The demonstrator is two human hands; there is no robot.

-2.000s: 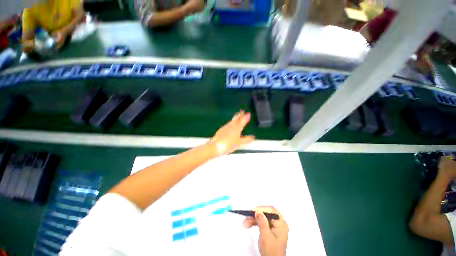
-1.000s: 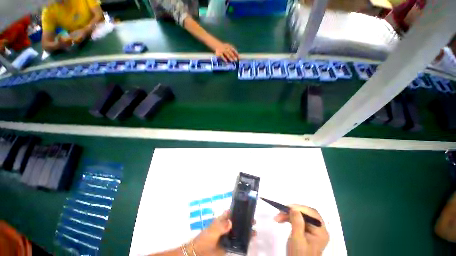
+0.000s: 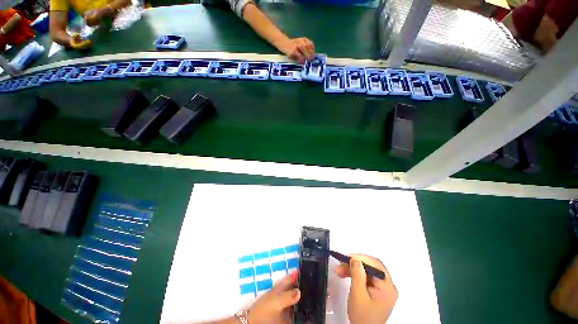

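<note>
A black housing (image 3: 312, 278) is held over the white work sheet (image 3: 222, 215), its recessed end pointing away from me. My left hand (image 3: 274, 302) grips its left side near the lower part. My right hand (image 3: 369, 288) holds black tweezers (image 3: 358, 263) like a pen, with the tips at the right edge of the housing's recessed end. Whether the tips hold anything cannot be seen. Blue film pieces (image 3: 263, 269) lie in rows on the sheet, left of the housing and partly hidden by it and my left hand.
Spare film strips (image 3: 111, 259) and waiting housings (image 3: 57, 201) lie at left. The green conveyor belt (image 3: 285, 133) carries black housings and a line of blue frames (image 3: 253, 69). Another worker's hand (image 3: 298, 49) touches a frame. A slanting white post (image 3: 494, 117) stands at right.
Two seconds ago my left hand reached empty towards the belt; since one second ago it has held the housing. The tweezers have moved slightly left, to the housing's edge. The other worker's hand has shifted right.
</note>
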